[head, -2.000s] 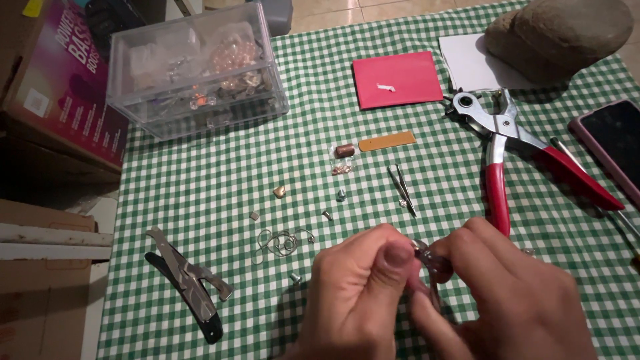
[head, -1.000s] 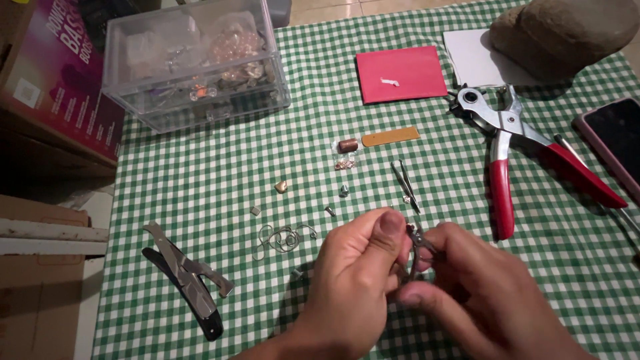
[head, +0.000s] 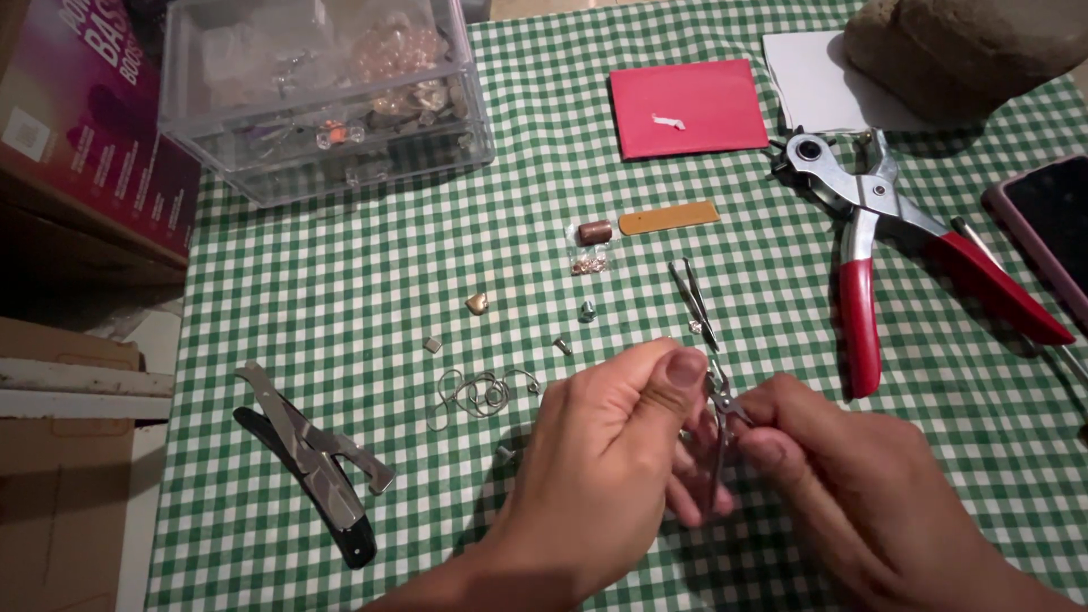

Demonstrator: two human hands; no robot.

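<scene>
Small metal pliers (head: 722,408) are held between both hands over a green checked cloth. My left hand (head: 608,433) pinches something at their jaw end with thumb and fingers; what it pinches is mostly hidden. My right hand (head: 841,467) has thumb and forefinger on a metal part of the pliers. Tweezers (head: 694,297) lie just beyond my left thumb, with a small clear stone (head: 695,326) beside them. To the left of my left hand are a thin metal chain (head: 480,395), a small metal tube (head: 562,346), a heart charm (head: 478,303) and a square bead (head: 433,344).
A clear plastic drawer box (head: 327,102) stands at the back left. A folding metal tool (head: 310,467) lies at the left. Farther off are a brown strip (head: 669,218), a red packet (head: 688,110) and a stone (head: 960,51). Red-handled punch pliers (head: 880,200) and a phone (head: 1050,221) lie right.
The pliers between my hands have turned, and their pivot shows more plainly now. My right hand has shifted a little to the right, its fingers farther from my left hand.
</scene>
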